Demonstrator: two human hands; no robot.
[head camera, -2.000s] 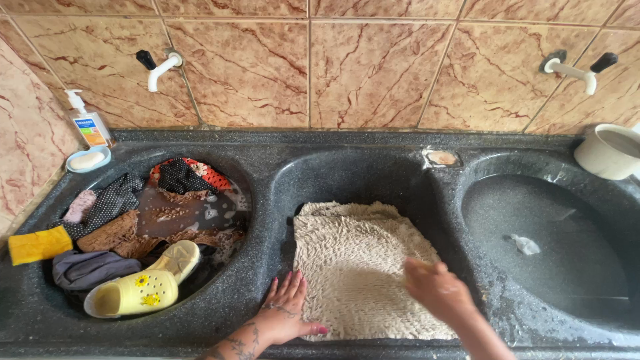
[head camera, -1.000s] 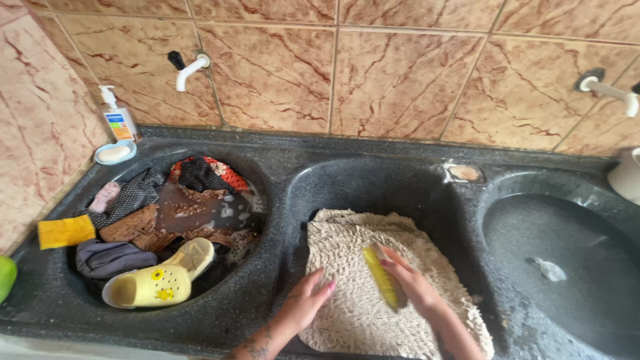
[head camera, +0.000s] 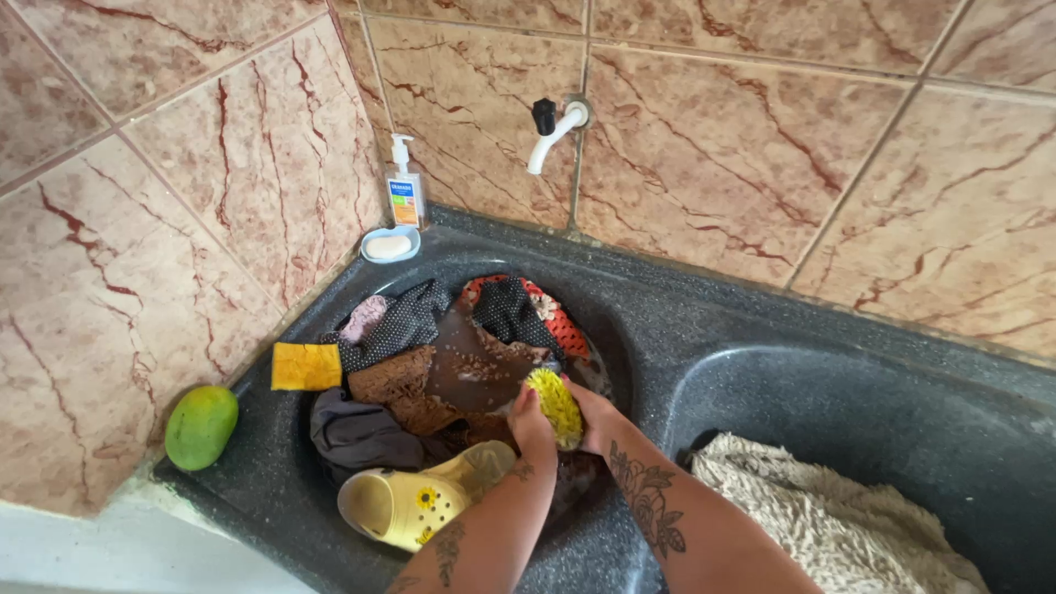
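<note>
My left hand (head camera: 530, 421) and my right hand (head camera: 596, 415) hold a yellow-bristled scrub brush (head camera: 558, 407) between them, bristles facing up, over the left basin (head camera: 625, 363). Brownish water, a brown cloth (head camera: 394, 384), dotted dark cloths (head camera: 402, 330), a dark grey cloth (head camera: 367, 433) and a red patterned cloth (head camera: 568, 330) lie in that basin beneath and beyond the hands. Left of my left forearm, yellow clogs (head camera: 404, 505) with flower charms rest at the near side of the basin. A wet beige shaggy mat (head camera: 825, 516) lies in the middle basin, right of my right forearm.
A yellow sponge cloth (head camera: 306, 366) lies on the left rim, with a green fruit (head camera: 201, 428) beside it. In the corner stand a pump bottle (head camera: 405, 194) and a blue soap dish (head camera: 391, 256) with white soap. A white tap (head camera: 554, 139) juts over the left basin.
Both hands have moved left from the mat to over the left basin, bringing the brush. My left hand, off the brush one second ago, now holds it too. The view has swung left.
</note>
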